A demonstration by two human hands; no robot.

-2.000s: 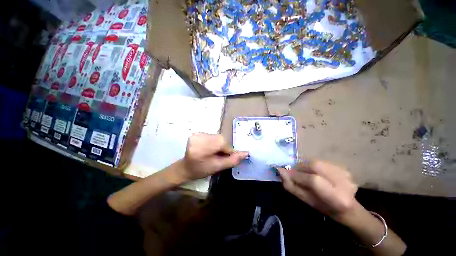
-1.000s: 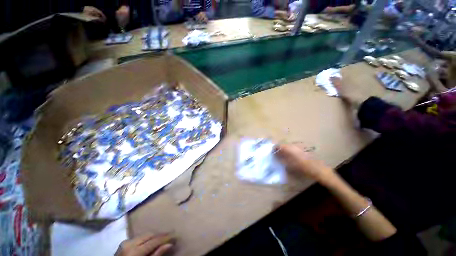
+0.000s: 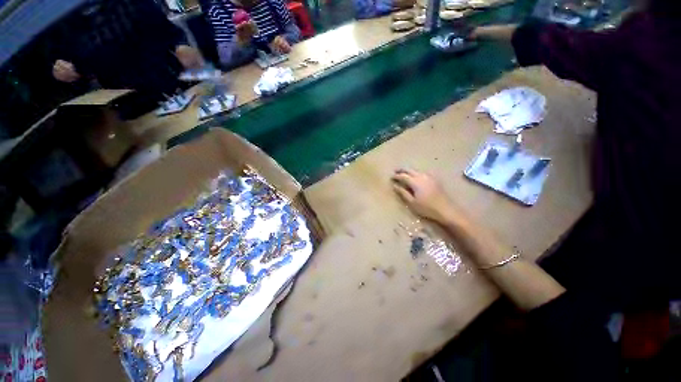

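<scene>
My right hand (image 3: 422, 195), with a thin bracelet on the wrist, is over the cardboard-covered bench with its fingers loosely curled and apart. I see nothing in it. A white square plate (image 3: 496, 177) with several short dark posts standing on it lies on the bench to the right of my hand, not touching it. A large open brown carton (image 3: 257, 162) at left holds a heap of blue and gold parts (image 3: 216, 254) on white liner. My left hand is not in view.
A green conveyor (image 3: 328, 123) runs behind the bench (image 3: 328, 287). Crumpled whitish wrapping (image 3: 515, 110) lies behind the plate. Shiny plastic (image 3: 442, 256) lies below my forearm. A person in dark sleeves (image 3: 635, 164) is close at right, reaching to a plate (image 3: 452, 42). More people sit across.
The view has turned right. My right hand has let go of the white plate it held and is now apart from any plate. My left hand has left the picture.
</scene>
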